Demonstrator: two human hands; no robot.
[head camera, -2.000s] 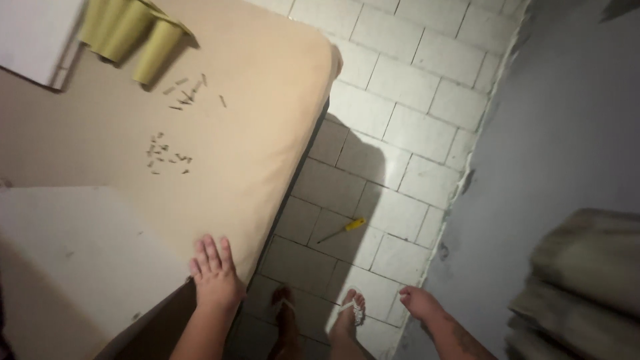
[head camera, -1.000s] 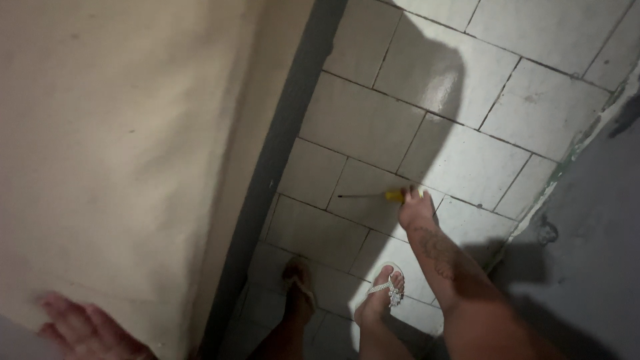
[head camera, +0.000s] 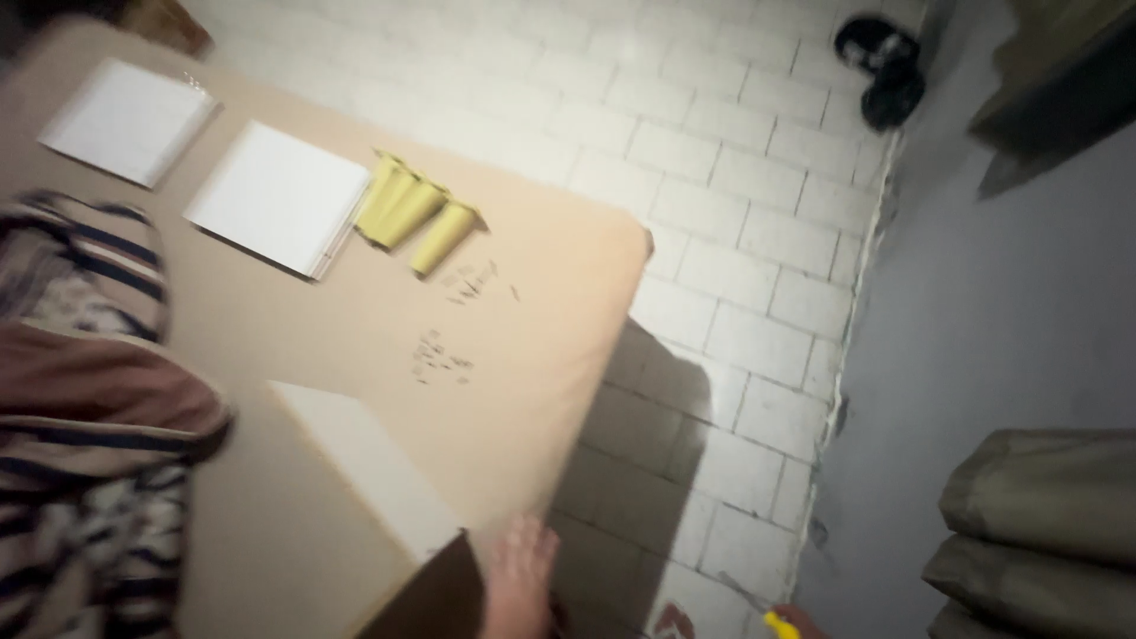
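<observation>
My right hand, at the bottom edge and partly out of view, holds a screwdriver with a yellow handle. Its metal shaft points up and left over the floor. My left hand rests with its palm down at the edge of a bed with a beige sheet, beside a white panel and a dark brown panel. Small screws or similar hardware lie in two loose groups on the sheet. Several yellow-green tapered pieces, perhaps furniture legs, lie behind them.
Two stacks of white panels lie farther back on the bed. Striped and patterned cloth is at the left. White floor tiles run between the bed and a grey wall. Dark round objects and hanging cloth are at the right.
The screwdriver lay on the floor two seconds ago; my right hand reached it one second ago and now holds it raised. The view has swung back over the bed.
</observation>
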